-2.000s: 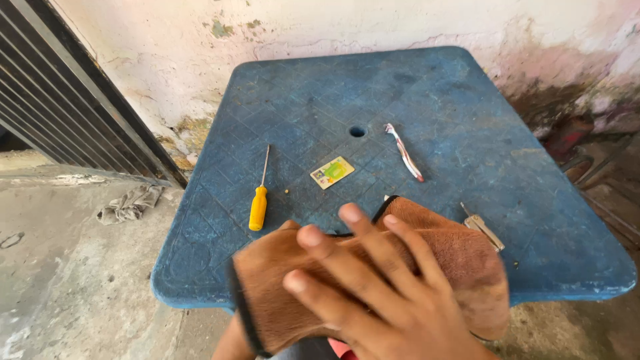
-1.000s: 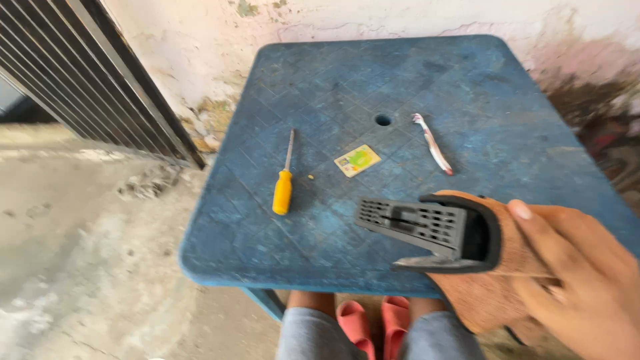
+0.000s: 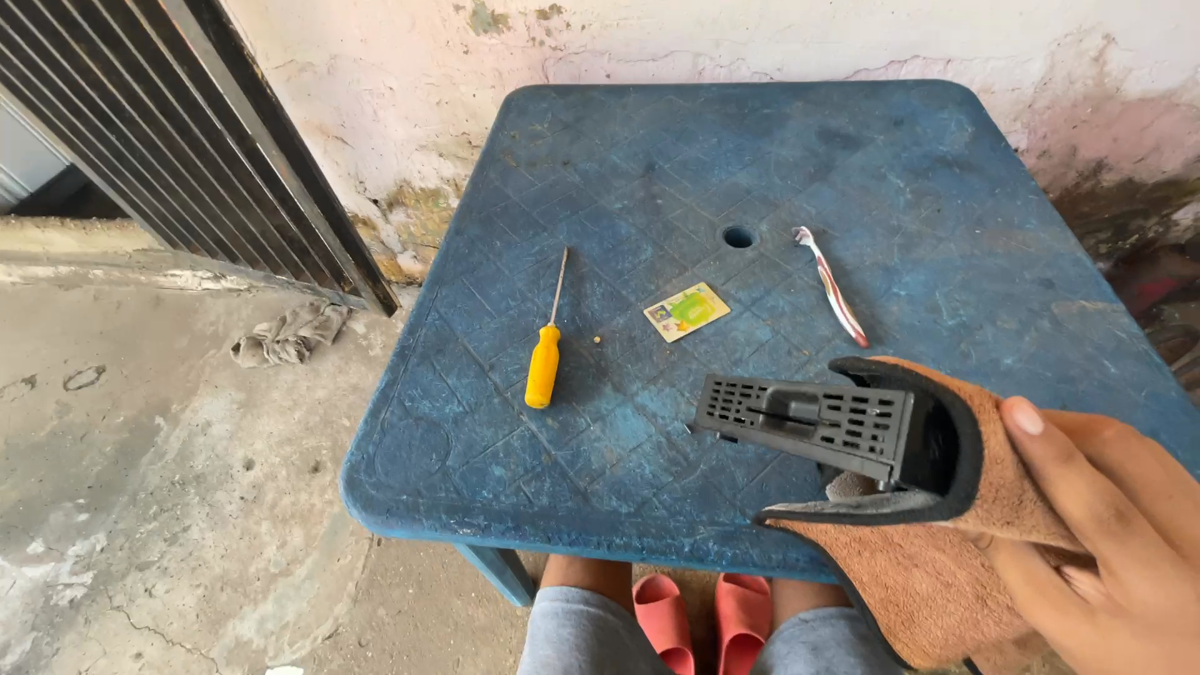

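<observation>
My right hand (image 3: 1106, 534), at the lower right, pinches a brown cloth (image 3: 975, 572) with black edging. A black plastic part with slotted vents (image 3: 806, 417) sticks out of the cloth's fold towards the left, over the near part of the blue table. My left hand is not in view. Left of the part, a screwdriver with a yellow handle (image 3: 543, 370) lies with its shaft pointing away. Near the middle is a small printed card (image 3: 686, 311), with a tiny yellowish piece (image 3: 597, 339) to its left. A white and red toothbrush (image 3: 832, 291) lies beyond the cloth.
The blue plastic table (image 3: 637, 187) has a round hole (image 3: 739, 236) and stands by a peeling wall (image 3: 703, 37). A slatted metal gate (image 3: 216, 141) is at the left, with a grey rag (image 3: 291, 333) on the floor. Pink sandals (image 3: 745, 614) show below the table edge.
The cloth was flat under my spread right hand two seconds ago; it is now off to the right, gripped in that hand, with the black part showing. My left hand has left the view.
</observation>
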